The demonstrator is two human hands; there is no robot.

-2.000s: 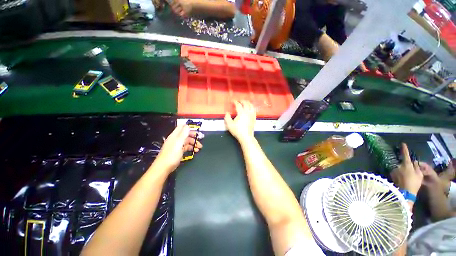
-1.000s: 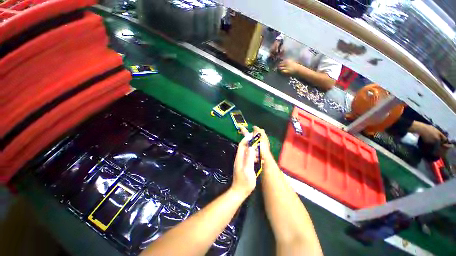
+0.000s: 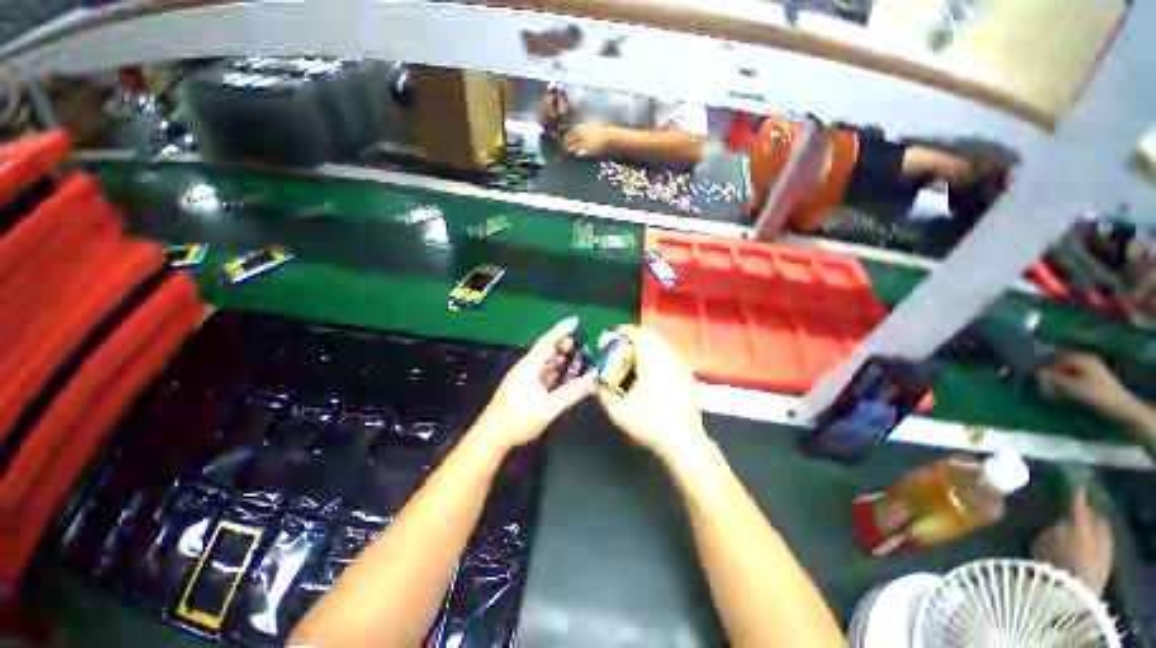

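My left hand (image 3: 530, 390) holds a small dark piece, mostly hidden by the fingers; it looks like the display module (image 3: 567, 363). My right hand (image 3: 659, 395) grips a blue-and-yellow-edged unit (image 3: 616, 363) close beside it, over the belt's near edge. Whether the two pieces touch cannot be told. The black blister tray (image 3: 342, 380) lies at left, with one yellow-bordered display module (image 3: 219, 576) in a near pocket.
The green belt (image 3: 368, 285) carries a unit (image 3: 477, 286), another unit (image 3: 257, 263) and a red tray (image 3: 761, 310). Red trays (image 3: 89, 329) are stacked at far left. At right are a smartphone (image 3: 866, 408), a bottle (image 3: 932, 500) and a fan (image 3: 1014, 614). People work opposite and at right.
The view has swung right. One of the two units lying together on the belt is now in my right hand. My hands, earlier overlapping, are now side by side.
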